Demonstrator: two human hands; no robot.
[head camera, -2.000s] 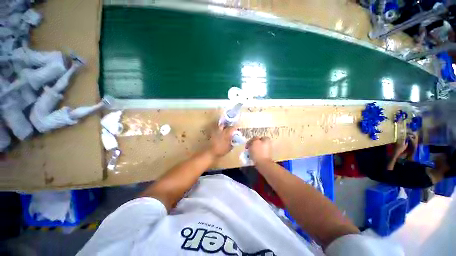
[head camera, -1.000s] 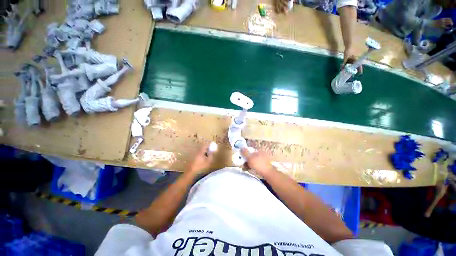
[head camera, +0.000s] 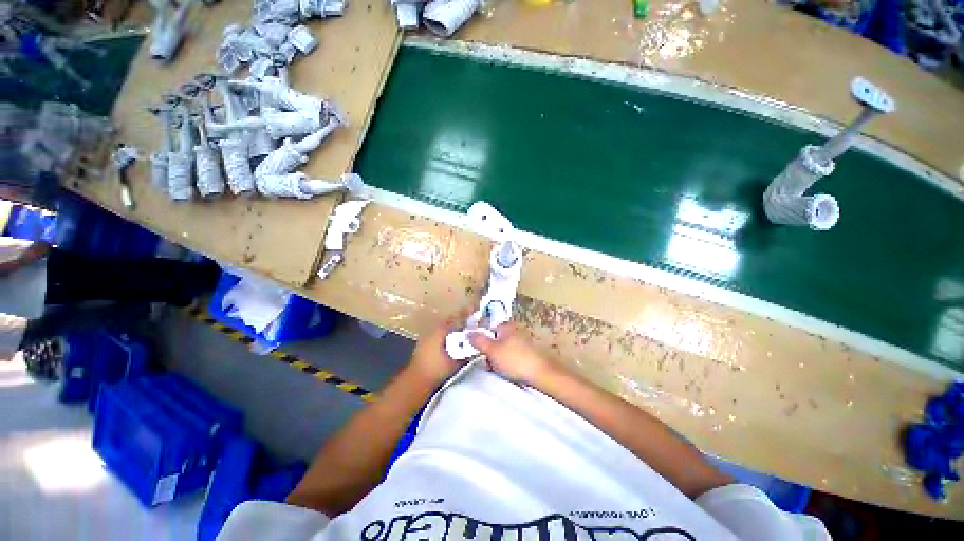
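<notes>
A white jointed arm assembly (head camera: 505, 269) lies across the bench edge in front of me, its oval end plate (head camera: 489, 220) at the belt's border. Its near end has another white oval piece (head camera: 466, 342). My left hand (head camera: 436, 347) holds this near end from the left. My right hand (head camera: 510, 351) holds it from the right, with the fingertips on the oval piece. The fingers partly hide the near end. Whether a small part is between the fingers cannot be seen.
Grey body housings (head camera: 224, 164) are heaped on the left table end. Small white fittings (head camera: 340, 230) lie near its corner. An arm assembly (head camera: 800, 188) stands on the green belt (head camera: 592, 159). Blue clips (head camera: 941, 439) lie at far right. A blue bin (head camera: 277, 313) is below the bench.
My left hand, earlier apart with a small white piece, has moved onto the assembly's near end. The other person's hand has left the assembly on the belt. The view has turned left.
</notes>
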